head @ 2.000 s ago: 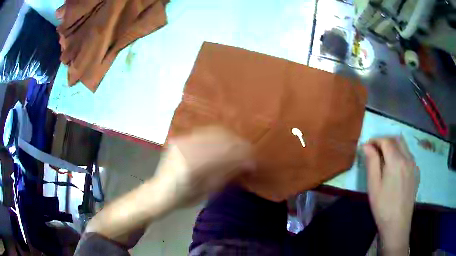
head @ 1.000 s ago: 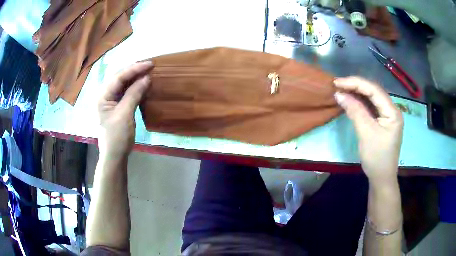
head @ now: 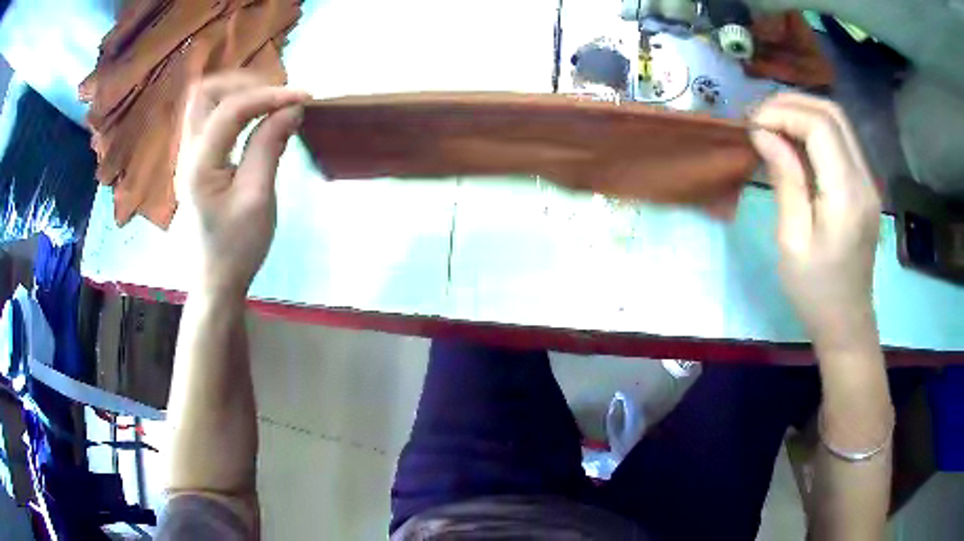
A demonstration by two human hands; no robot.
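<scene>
A rust-brown pocket panel [head: 518, 140] is stretched between my two hands above the pale table, folded into a narrow strip. My left hand [head: 238, 174] pinches its left end between thumb and fingers. My right hand [head: 819, 196] pinches its right end. The panel's lower edge hangs down and is slightly blurred. No zipper or slider shows on the face in view.
A fanned stack of brown pieces [head: 169, 100] lies at the upper left. The machine bed [head: 677, 79] with a pale knob [head: 735, 42] is at the upper right. A black flat object [head: 922, 241] lies at the right. The table's dark red edge [head: 507, 330] runs above my lap.
The panel first lay spread wide, with my left hand over it and my right hand beside it. Both hands then took its ends. It is now narrower and higher, with the metal slider out of sight.
</scene>
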